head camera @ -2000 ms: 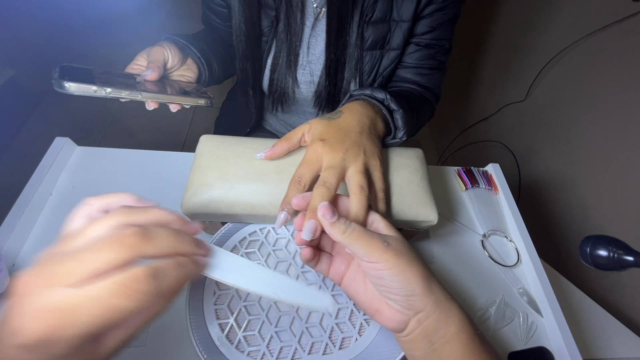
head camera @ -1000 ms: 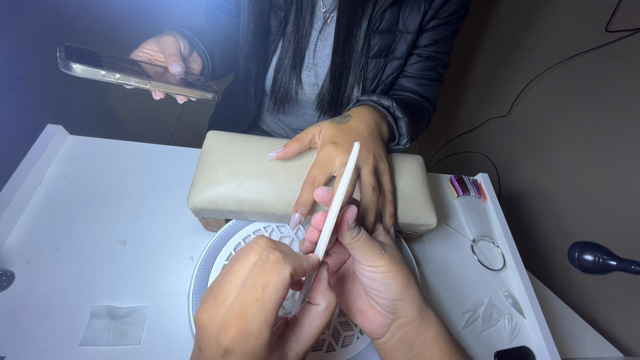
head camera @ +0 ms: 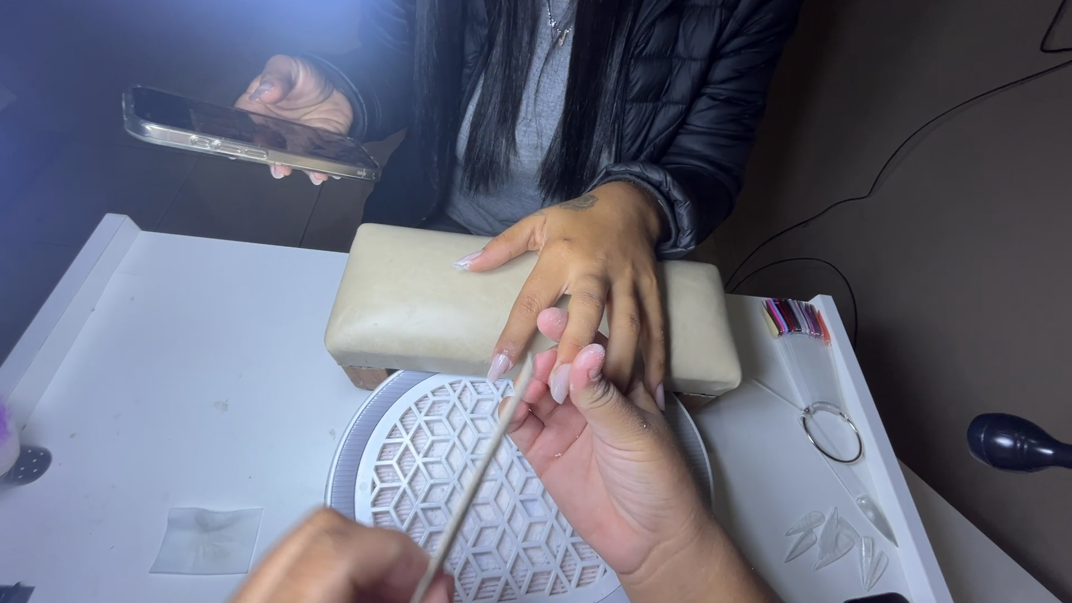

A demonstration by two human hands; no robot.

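My left hand (head camera: 343,557) holds a nail file (head camera: 477,486), seen edge-on, whose tip lies between the other person's index and middle fingertips; contact with a nail cannot be told. Palm up, my right hand (head camera: 611,469) grips the tip of that person's middle finger between thumb and fingers. The other person's hand (head camera: 595,251), with long pale nails, rests spread on a beige padded hand rest (head camera: 410,293). Below both my hands is a round white nail dust collector (head camera: 419,477) with a lattice grille.
The other person's second hand (head camera: 301,96) holds a phone (head camera: 243,134). Nail colour samples (head camera: 796,321) on a metal ring (head camera: 831,431) and clear nail tips (head camera: 836,540) lie at right. A translucent square sheet (head camera: 207,540) lies at left. A black rounded object (head camera: 1013,442) is beyond the table edge.
My left hand has drawn back down and left from beside my right hand, and the file, upright a second ago, now slants low across the grille. My right hand stays at the other person's fingers.
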